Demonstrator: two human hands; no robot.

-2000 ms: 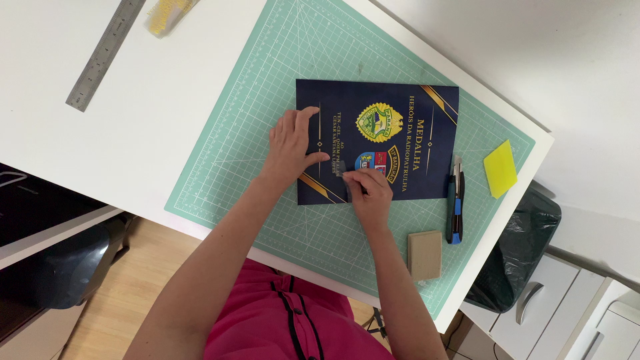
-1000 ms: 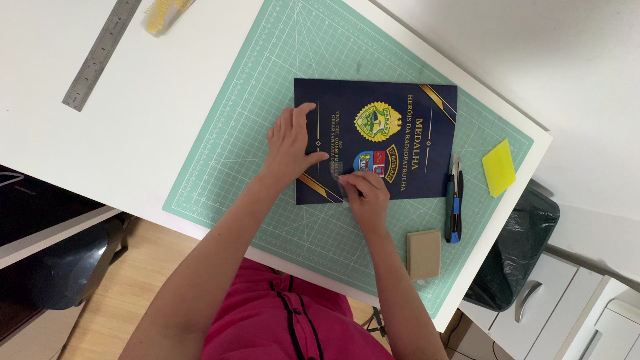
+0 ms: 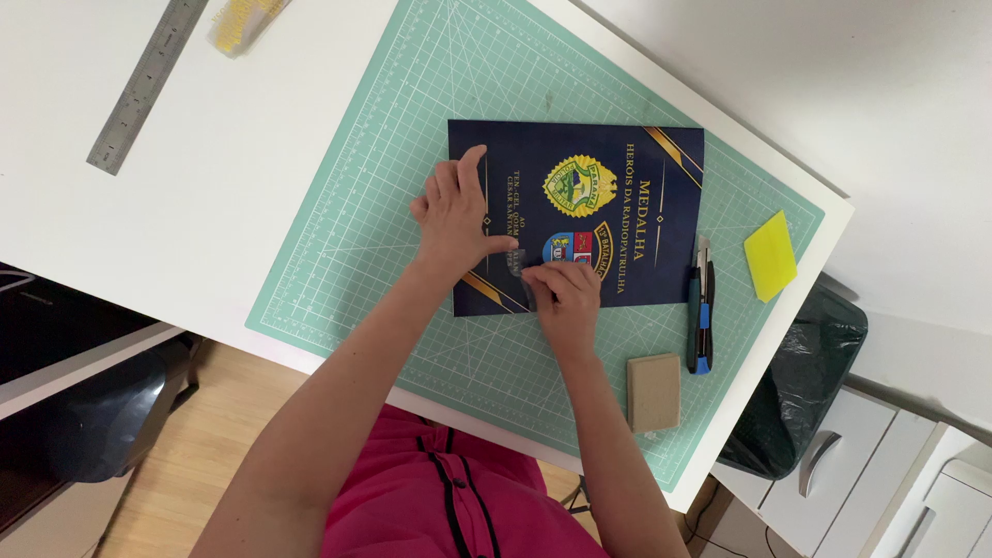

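Note:
A dark blue printed folder [image 3: 589,213] with gold corner stripes and two crests lies on a green cutting mat [image 3: 372,232]. My left hand [image 3: 457,209] rests with spread fingers on the folder's left edge, its thumb beside a small piece of clear film [image 3: 520,262]. Pinched between the thumb and fingertips of my right hand [image 3: 566,298] is the lower end of that film, over the lines of print. A blue and black utility knife [image 3: 704,318], its blade showing, lies against the folder's right edge.
A beige block [image 3: 653,393] sits at the mat's lower right, with a yellow plastic piece [image 3: 770,256] near the right edge. A steel ruler [image 3: 147,85] and a yellow-printed clear wrapping [image 3: 244,23] lie on the white table [image 3: 194,232]. Beyond the table stands a black-lined bin [image 3: 814,372].

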